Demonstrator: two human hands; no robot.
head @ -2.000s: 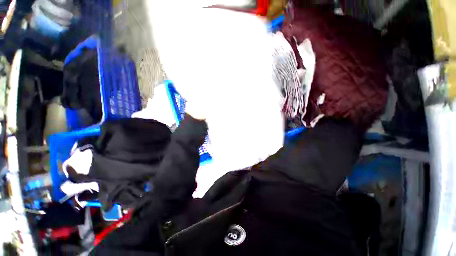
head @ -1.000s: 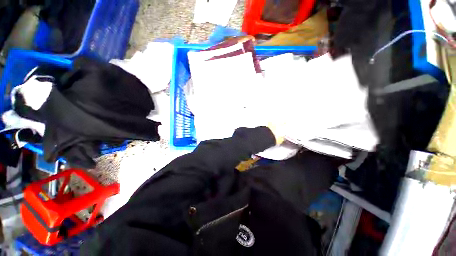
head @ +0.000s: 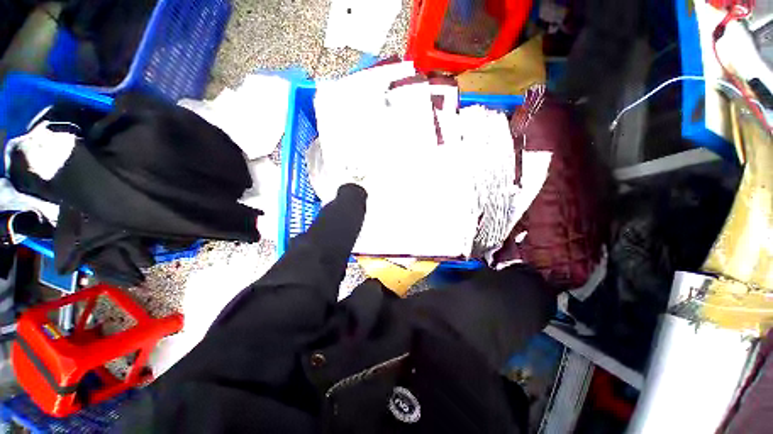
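White cut panels [head: 398,169] lie stacked in the blue basket [head: 296,182], some with maroon edges at the top. A fanned stack of thin panels [head: 494,182] stands at the basket's right side. My left sleeve reaches onto the white panels; my left hand [head: 353,179] is washed out against them, so its grip is unclear. A maroon quilted bundle [head: 564,195] lies at the basket's right. My right sleeve [head: 492,309] ends at the bundle's lower edge, and my right hand cannot be made out there.
Black garment pieces [head: 161,178] heap over another blue basket at the left. A red stool [head: 85,347] stands at the lower left, another red plastic piece [head: 470,59] at the top. A white roll [head: 699,364] with tan tape and a metal frame [head: 568,381] are at the right.
The large white panels held over the basket's right half now lie away from there, uncovering the fanned stack and maroon bundle. My left sleeve has moved left.
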